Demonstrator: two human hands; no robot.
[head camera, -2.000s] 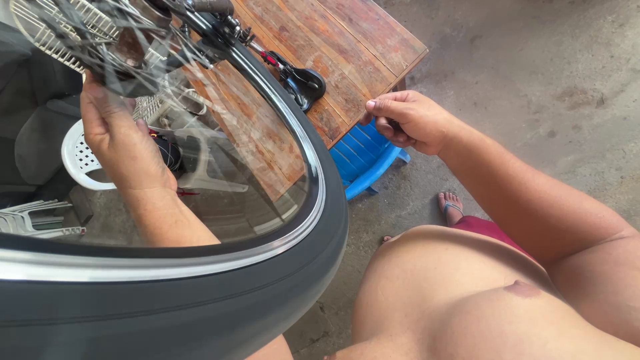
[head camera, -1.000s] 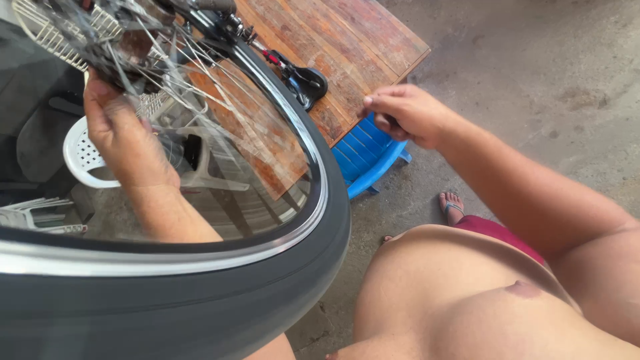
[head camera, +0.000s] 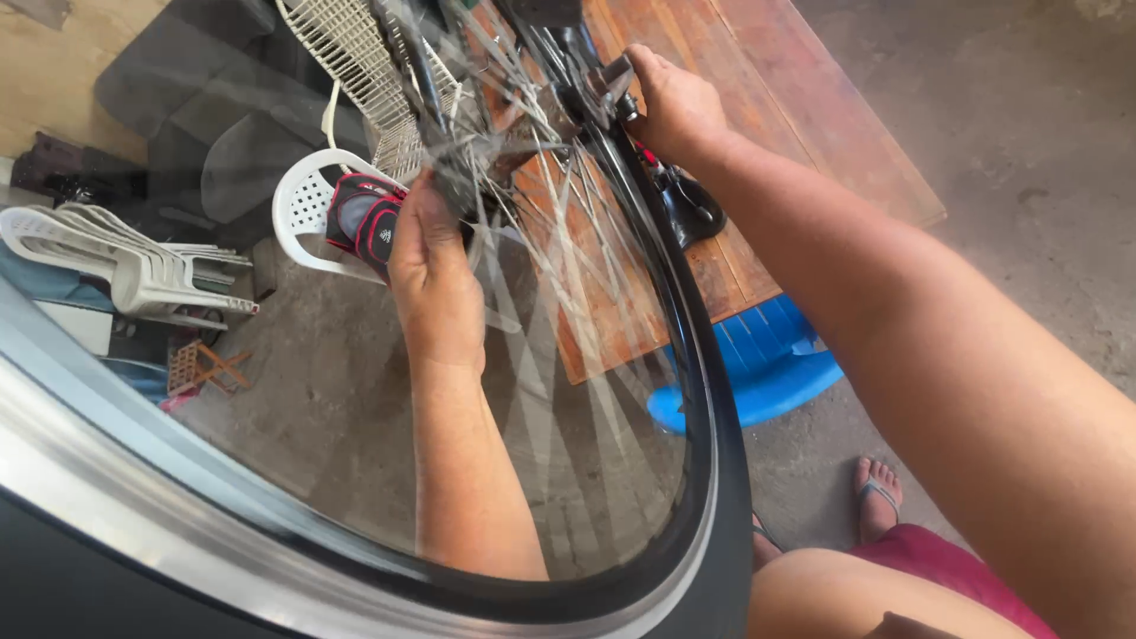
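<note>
A bicycle wheel (head camera: 721, 426) with a black tyre and silver rim fills the near left, its spokes blurred as if spinning. Behind the spokes, my left hand (head camera: 439, 266) is raised beside the hub area, fingers bent; what it touches is hidden. My right hand (head camera: 679, 102) is closed around a dark metal part (head camera: 612, 84) of the bicycle, beyond the rim at upper centre. A black bicycle saddle (head camera: 688, 209) shows just below my right hand, at the wooden table's side of the rim.
The wooden table (head camera: 790, 115) lies beyond the wheel, with a blue plastic chair (head camera: 754, 382) at its near edge. Through the spokes are a white plastic chair (head camera: 297, 191) with a black and red item (head camera: 364, 217), stacked white chairs (head camera: 133, 266) and a small wooden rack (head camera: 204, 366).
My right hand has moved from near the table's corner up to the bicycle part and taken hold of it. My left hand stays behind the spokes. The view has shifted.
</note>
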